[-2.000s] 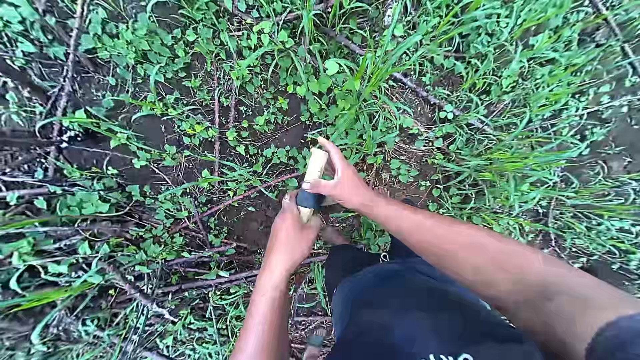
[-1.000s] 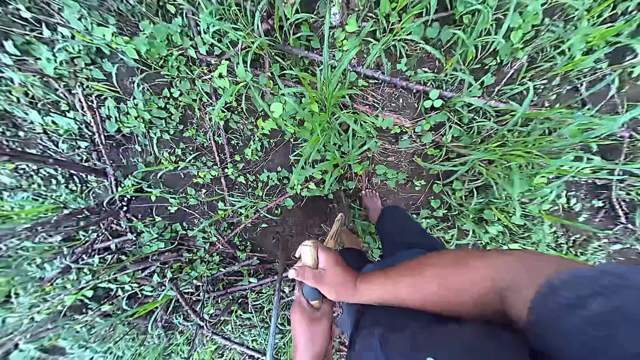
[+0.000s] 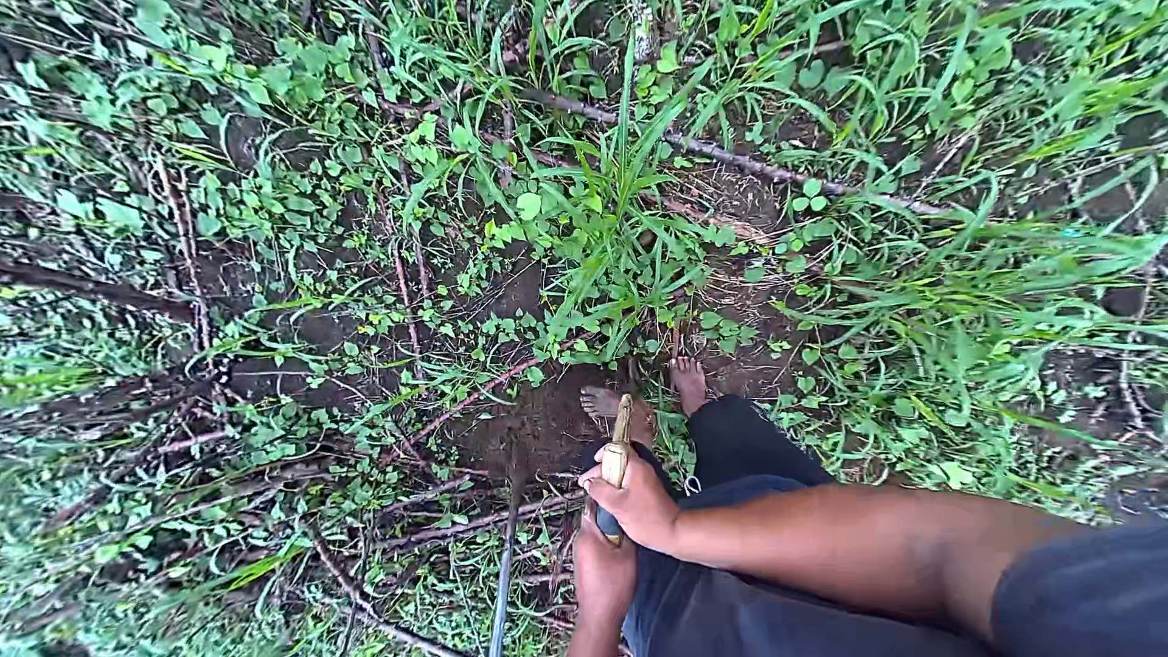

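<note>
My right hand (image 3: 639,506) is closed around a pale, wood-like handle (image 3: 614,465), whose narrow end points toward the feet. Just below it, my left hand (image 3: 604,570) grips the lower part beside a dark band (image 3: 608,523). The two hands are close together in front of my dark clothing. Left of them a long, thin, metal-looking rod (image 3: 504,575) slants down the view, its upper end by the bare soil (image 3: 525,424). Whether the rod joins the held handle cannot be told. My fingers hide much of the handle.
Two bare feet, one (image 3: 689,379) right of the other (image 3: 602,403), stand on the soil. Dry branches (image 3: 91,290) lie at the left, and a long stick (image 3: 748,164) crosses the upper right. Grass (image 3: 620,210) and leafy weeds surround the feet.
Both hands have come down closer to my body, still around the pale handle. The feet and the thin rod show now but not two seconds ago. The view has shifted.
</note>
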